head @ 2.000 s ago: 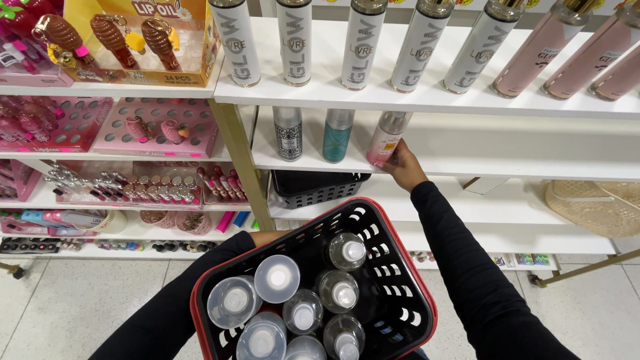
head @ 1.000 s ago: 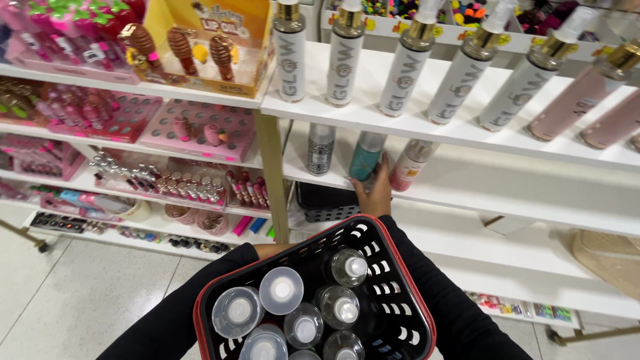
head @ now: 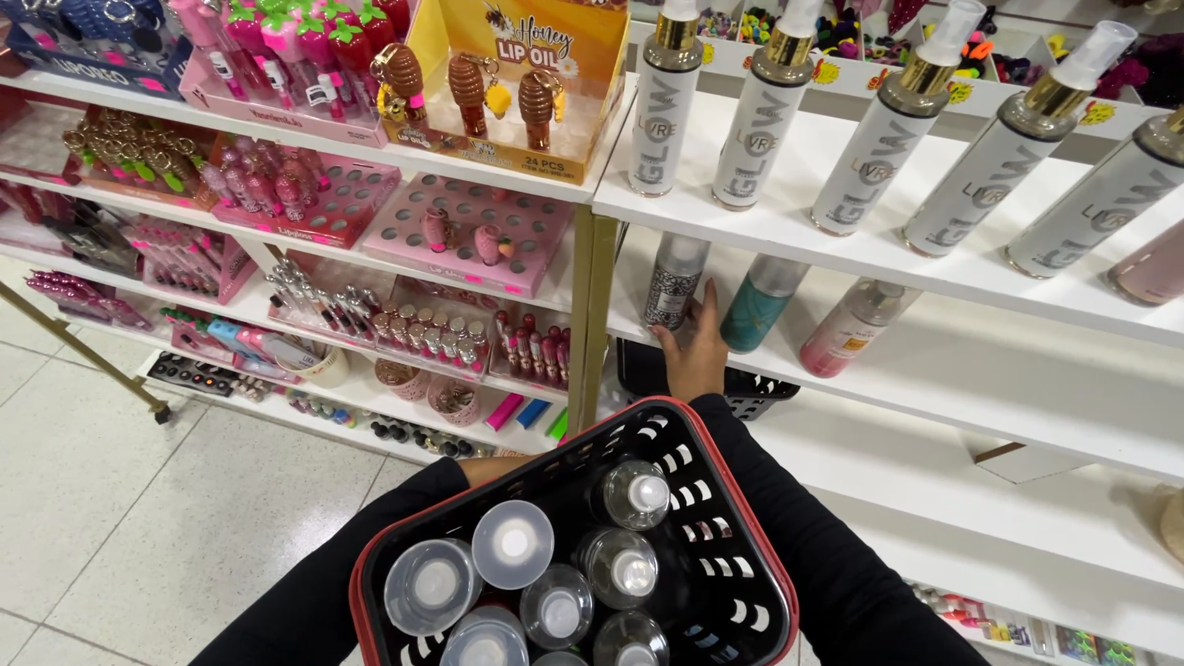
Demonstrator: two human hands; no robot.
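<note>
My right hand (head: 694, 350) reaches to the second shelf, thumb and fingers spread around the lower part of a black-and-white patterned bottle (head: 672, 282); firm contact is not certain. Just right of the hand stands a teal bottle (head: 758, 310), then a pink-and-white bottle (head: 849, 333), leaning in the view. My left hand (head: 495, 469) is mostly hidden behind the far side of a black plastic basket with a red rim (head: 731, 462); only the wrist area shows, so its grip cannot be seen. Several clear-capped bottles (head: 634, 564) stand upright in the basket.
Tall spray bottles (head: 754, 129) line the shelf above. At left, shelves hold a lip oil display box (head: 518, 83), pink lip gloss trays (head: 472, 231) and small cosmetics. A gold shelf post (head: 585, 314) divides the units. Another black basket (head: 754, 393) sits below the bottles.
My right hand has moved left along the shelf, from the pink bottle to the teal one, then to the patterned bottle. The three bottles remain on the shelf.
</note>
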